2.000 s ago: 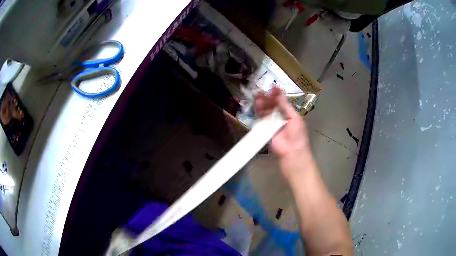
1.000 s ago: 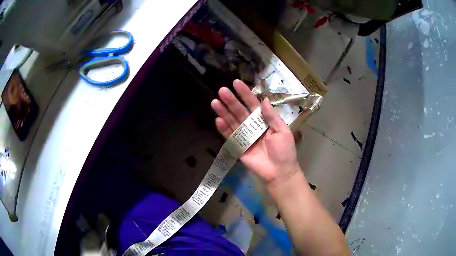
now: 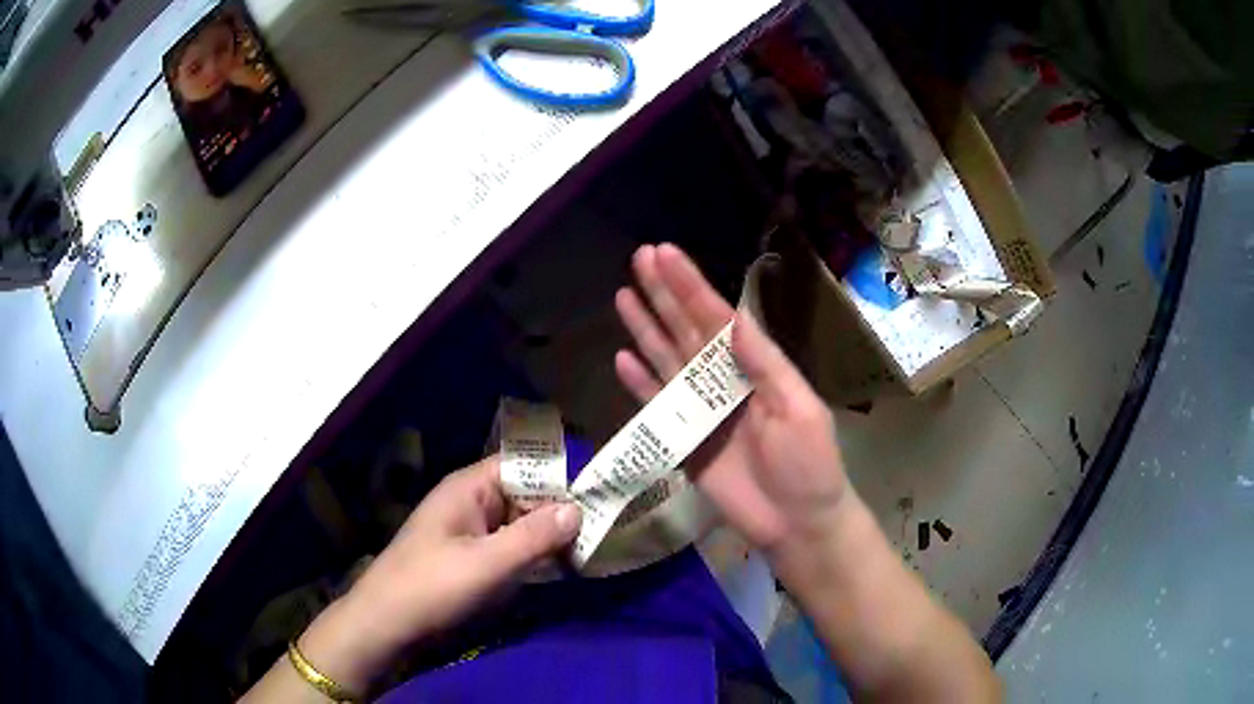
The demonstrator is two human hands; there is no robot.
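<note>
A long off-white care label strip [image 3: 660, 440] with small black print runs between my hands above my lap. My left hand [image 3: 475, 530] pinches the strip between thumb and fingers, with a loop of it standing over the fingers. My right hand [image 3: 756, 426] is palm up with its fingers extended; the strip lies across the palm and passes under the thumb. Part of the strip hangs in a loop below, between the hands.
Blue-handled scissors [image 3: 557, 66] and a lit smartphone [image 3: 234, 96] lie on the white machine table [image 3: 344, 261]. The needle plate [image 3: 103, 282] is at the left. An open cardboard box [image 3: 997, 179] stands on the floor at upper right, with dark scraps around it.
My left hand has come into view holding the strip, and the strip between the hands is shorter. The view has shifted, so the table and scissors sit further right. My right hand stays palm up.
</note>
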